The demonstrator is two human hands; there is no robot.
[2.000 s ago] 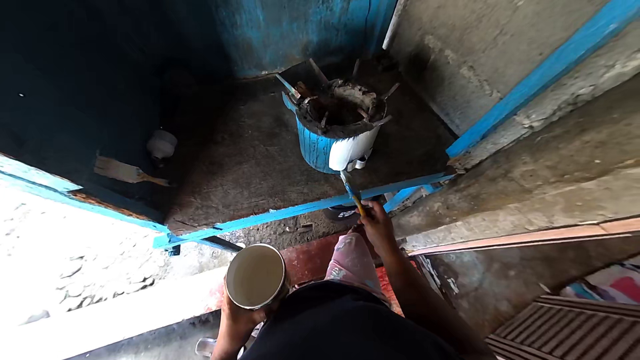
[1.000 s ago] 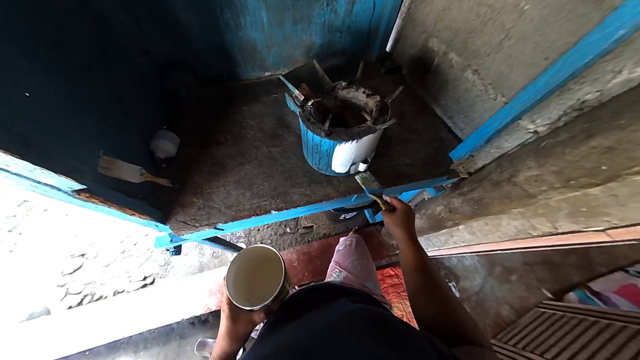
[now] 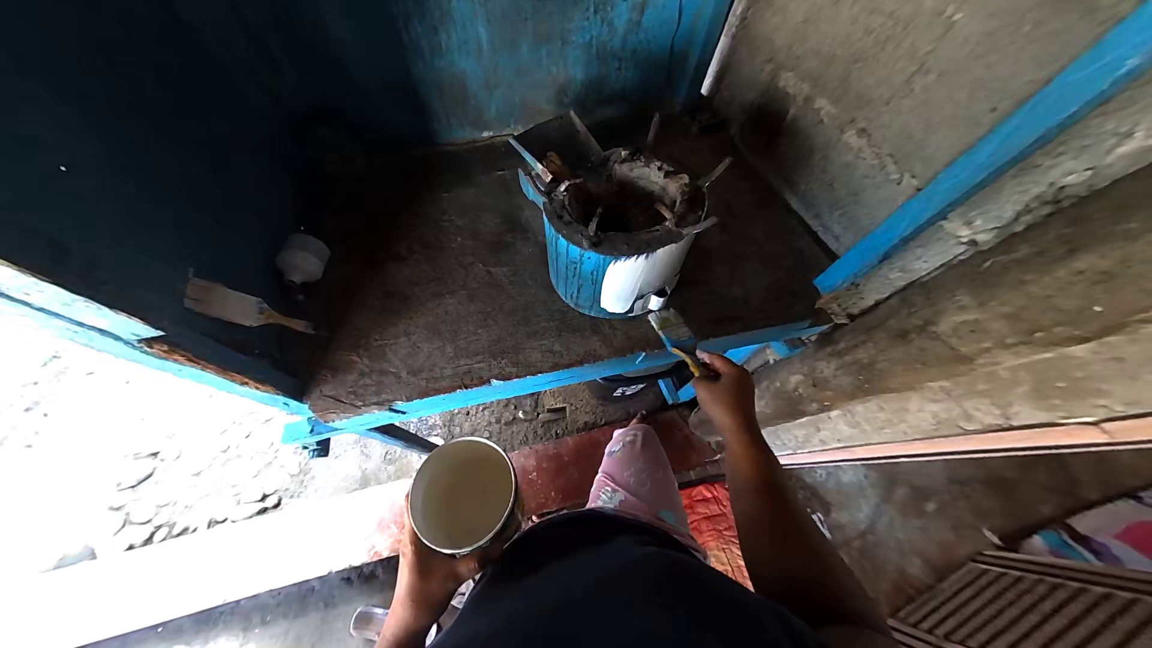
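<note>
A round charcoal stove (image 3: 576, 270) stands near the front edge of a dark board platform. Its side is blue, with a patch of white paint (image 3: 627, 283) at the front right; its top is sooty, with several prongs. My right hand (image 3: 725, 392) grips the handle of a paintbrush (image 3: 670, 331), whose bristles are just below the stove's lower front, by a small white-painted projection (image 3: 658, 300). Whether they touch it I cannot tell. Low at the left, my left hand (image 3: 430, 569) holds a round container (image 3: 463, 495) with pale contents, its mouth facing up.
A blue wooden rail (image 3: 504, 390) edges the platform (image 3: 432, 297). On the left are a wooden paddle-like piece (image 3: 229, 304) and a white rounded object (image 3: 302, 258). A concrete wall (image 3: 846, 99) with a blue beam (image 3: 981, 171) rises at the right. A slatted wooden piece (image 3: 1017, 603) lies lower right.
Since two seconds ago, my right hand has moved right with the brush, whose bristles are now farther right along the stove's lower front. My left hand still holds the container in about the same place.
</note>
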